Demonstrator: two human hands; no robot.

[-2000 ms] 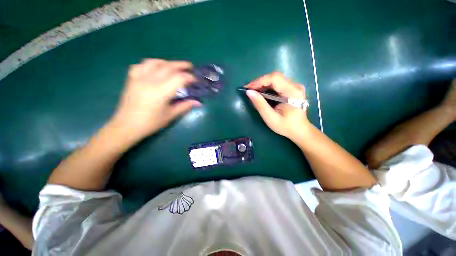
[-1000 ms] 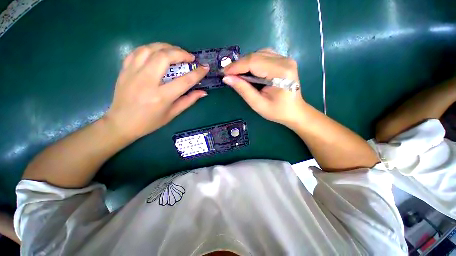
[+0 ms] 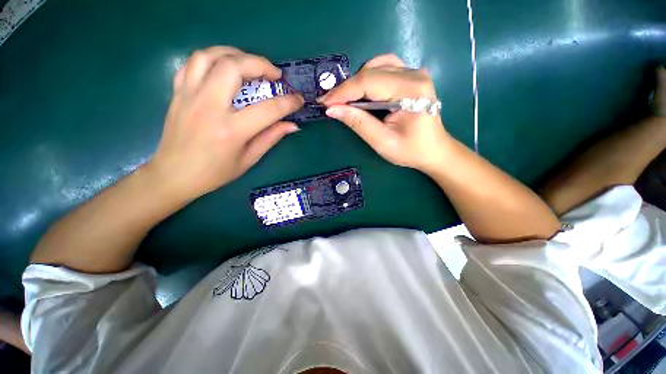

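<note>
A dark open phone housing [image 3: 303,77] lies on the green worktop, with a white dotted panel at its left end and a round silver-white disc [image 3: 327,80] at its right end. My left hand [image 3: 219,113] holds it down over the panel end, fingertips at its middle. My right hand [image 3: 391,109] holds a thin pointed tool [image 3: 376,105] with a whitish wrapped rear end, like a pen. The tool's tip is at the housing's near edge below the disc, mostly hidden by my fingers. A second like housing [image 3: 321,201] lies nearer me, untouched.
A thin white line [image 3: 475,80] crosses the green worktop [image 3: 394,193] right of my right hand. Another person's arm and white sleeve [image 3: 617,219] are at the right. A pale edge strip [image 3: 16,16] shows at the upper left corner.
My left hand has brought the housing under the tool, and both hands now meet on it; earlier they were apart. Over the last second the tool has turned more level.
</note>
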